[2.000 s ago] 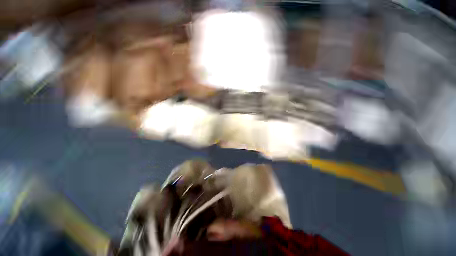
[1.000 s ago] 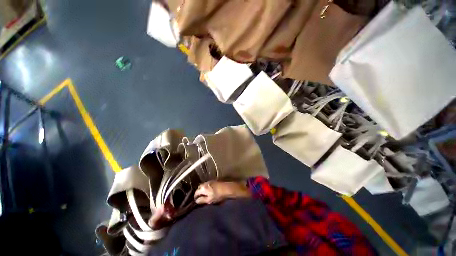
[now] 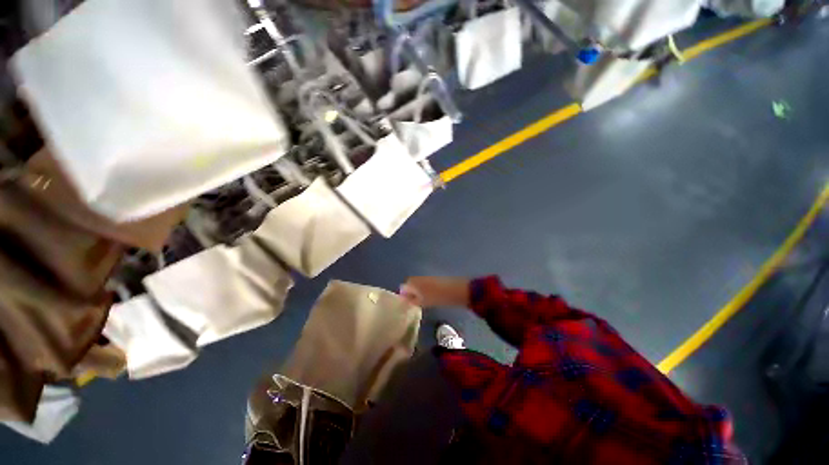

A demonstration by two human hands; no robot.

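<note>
Beige tote bags (image 3: 350, 341) hang in a bunch against the front of my body, at the bottom centre. Pale straps (image 3: 306, 422) and a dark bag mouth show at their lower left. My right hand (image 3: 413, 291) is at the upper right edge of the outermost bag and touches it. The fingers are small and partly hidden at that edge, so I cannot tell whether they grip it. My left hand is not visible.
Rows of pale bags (image 3: 314, 227) hang on metal racks from lower left to upper centre. A large white-covered block (image 3: 150, 104) and brown bags (image 3: 45, 281) are at the left. Yellow lines (image 3: 509, 143) cross the grey floor. My shoe (image 3: 448, 336) shows beside the bags.
The view has turned, so the racks now run to the left and top. My right hand has moved from the straps out to the bag's outer edge. My left hand has dropped out of sight.
</note>
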